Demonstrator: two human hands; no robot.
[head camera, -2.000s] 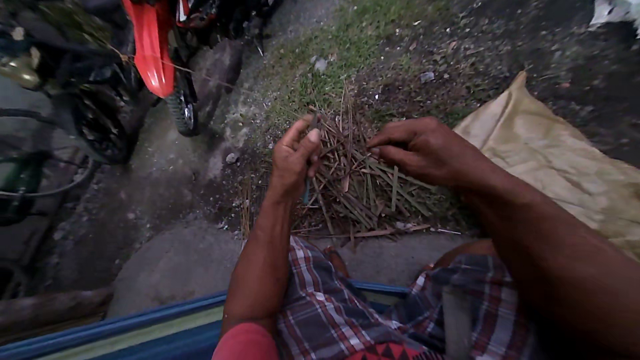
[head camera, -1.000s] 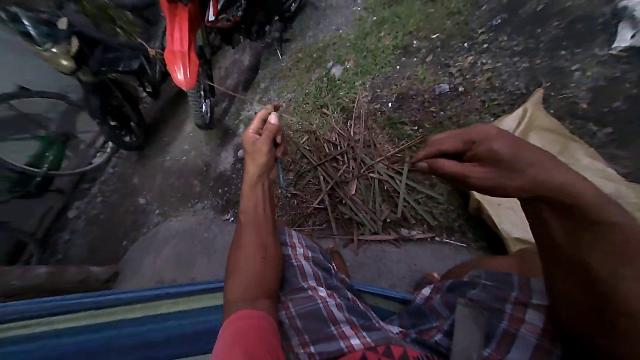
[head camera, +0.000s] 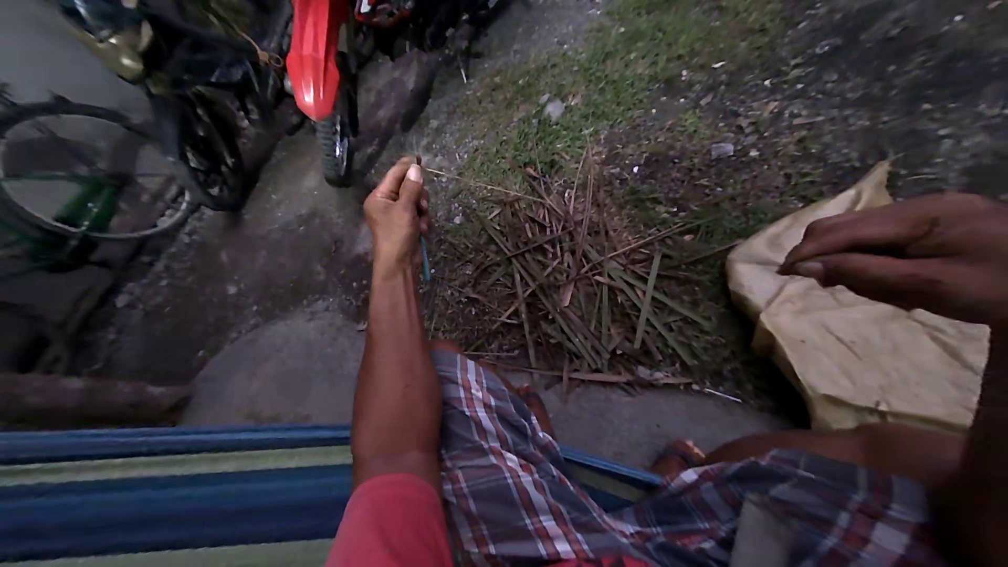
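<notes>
My left hand (head camera: 400, 206) is closed near the upper middle, its thumb and fingers pinched together. From the fingertips a thin pale strand (head camera: 476, 183) runs right toward the pile, and below the palm shows a thin blue-green object (head camera: 426, 258), whose kind I cannot tell. On the right, above a pale sack, my right hand (head camera: 898, 256) has thumb and forefinger pressed together; whether something thin is between them cannot be made out. Between the hands a loose pile of dry brown and green plant strips (head camera: 583, 291) lies on the ground.
A pale sack (head camera: 874, 354) lies at the right. A motorcycle with a red front fender (head camera: 313, 75), another motorcycle and a bicycle wheel (head camera: 94, 173) stand at the upper left. Blue and green striped fabric (head camera: 173, 504) spans the lower left. Grass (head camera: 583, 87) grows beyond the pile.
My hands have moved apart: they were close together over the pile two seconds ago, and the right one has gone right, over the sack. The view has shifted somewhat.
</notes>
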